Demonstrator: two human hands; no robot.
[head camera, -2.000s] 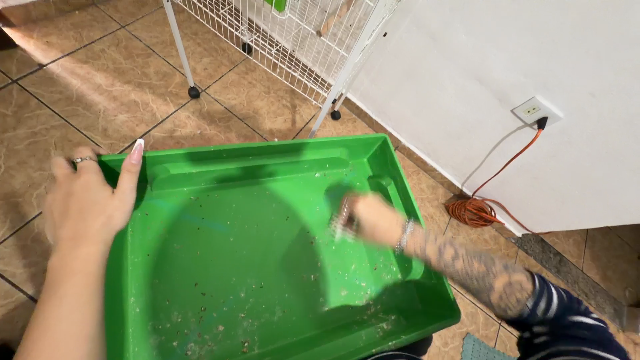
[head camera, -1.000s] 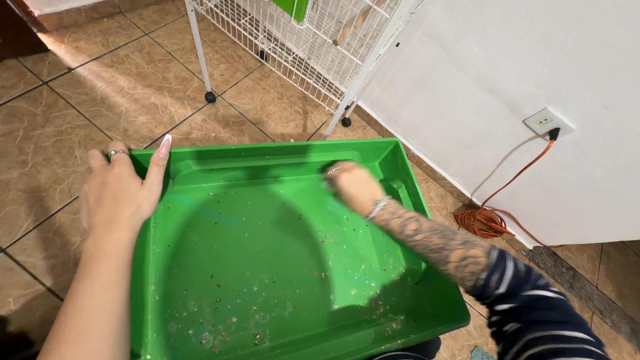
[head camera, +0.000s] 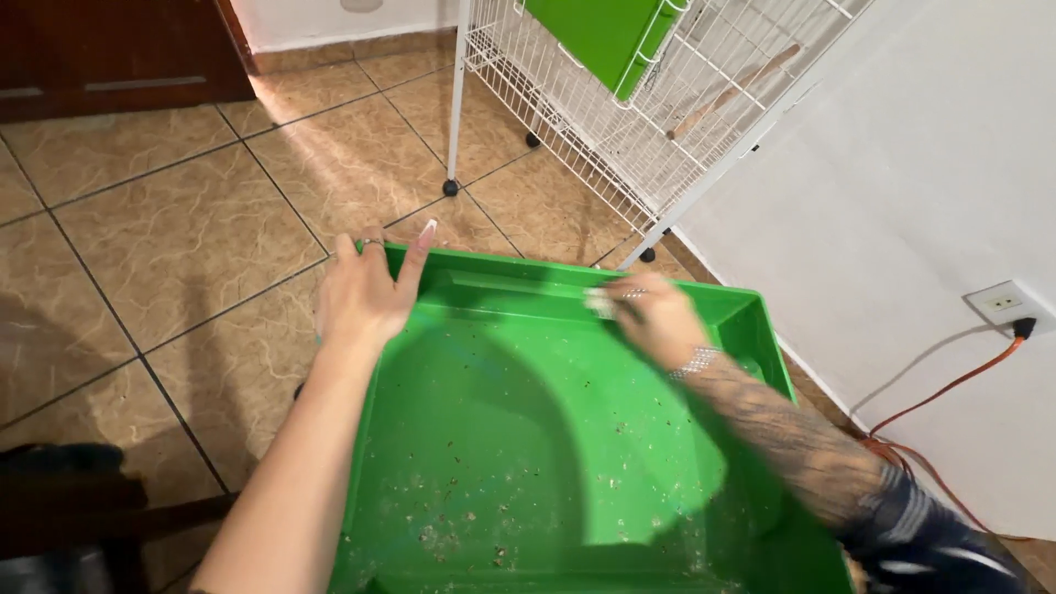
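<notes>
A green plastic tray (head camera: 495, 429), with bits of debris and pale stains scattered on its floor, fills the lower middle of the head view. Its far left corner is gripped by my left hand (head camera: 371, 289), the thumb lying along the inner side of the rim. My right hand (head camera: 660, 318), blurred, is at the inside of the far wall, with its fingers closed on a small whitish wad (head camera: 600, 303); its material cannot be made out.
Beyond the tray stands a white wire cage (head camera: 577, 157) on a wheeled stand, with a green panel and a wooden perch. An orange cord (head camera: 949, 392) runs from a wall outlet (head camera: 1002, 303) at the right. A dark wooden door (head camera: 115, 58) is at the upper left.
My right hand has moved left along the far wall of the tray. The left hand keeps hold of the far left corner. The view has shifted, showing more floor at the left.
</notes>
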